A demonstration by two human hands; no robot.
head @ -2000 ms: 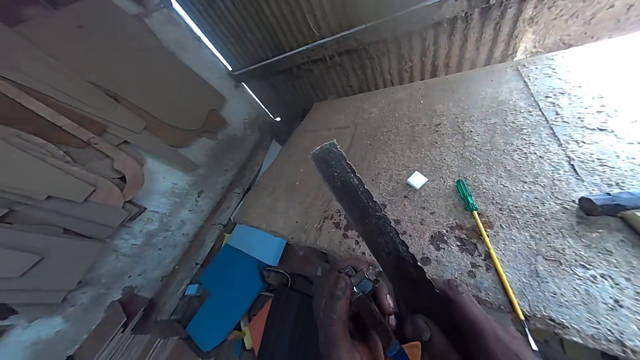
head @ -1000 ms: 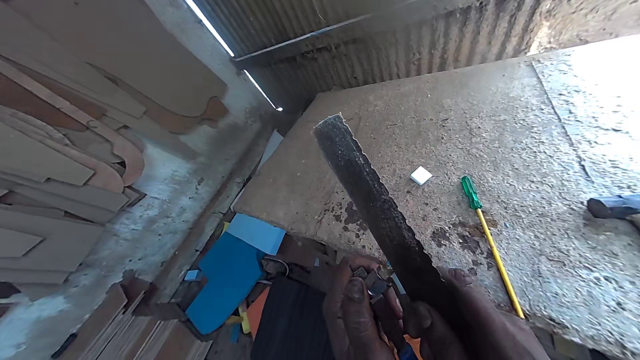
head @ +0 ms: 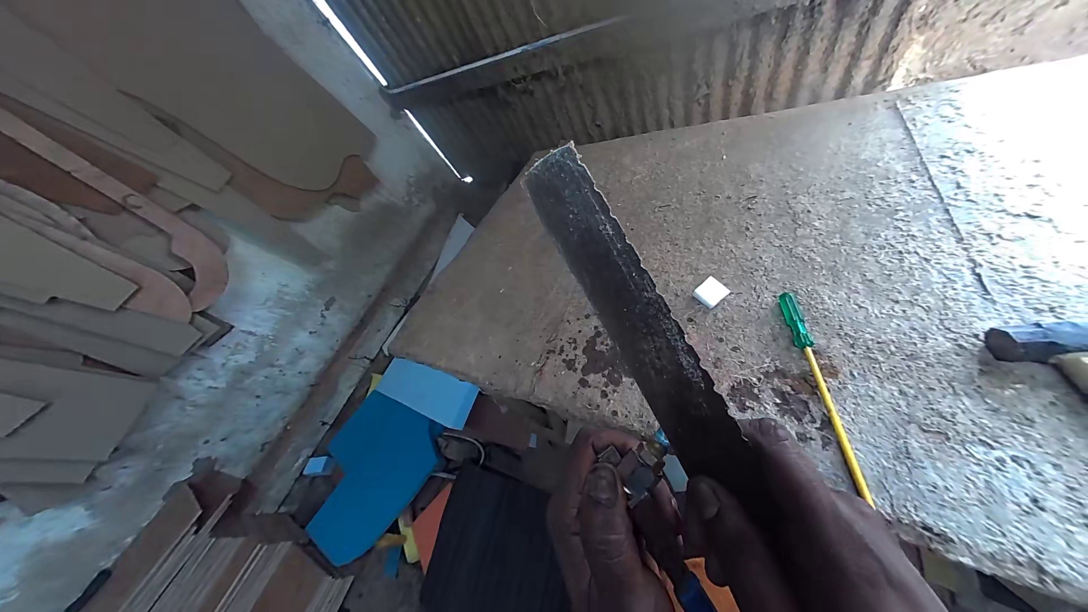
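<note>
My right hand grips the lower end of a long dark strip with ragged edges. The strip points up and to the left, over the edge of the workbench; its exact kind is unclear. Close beside it, my left hand is closed around small metal pieces that show between the thumb and fingers. A screwdriver with a green handle and a yellow shaft lies on the bench, right of the strip. A small white block rests between the strip and the screwdriver.
The rough workbench top reaches to a corrugated metal wall. A dark-ended tool lies at the far right. Blue sheet material and scraps are below the bench's left end. Flat cut templates hang or lean at the left wall.
</note>
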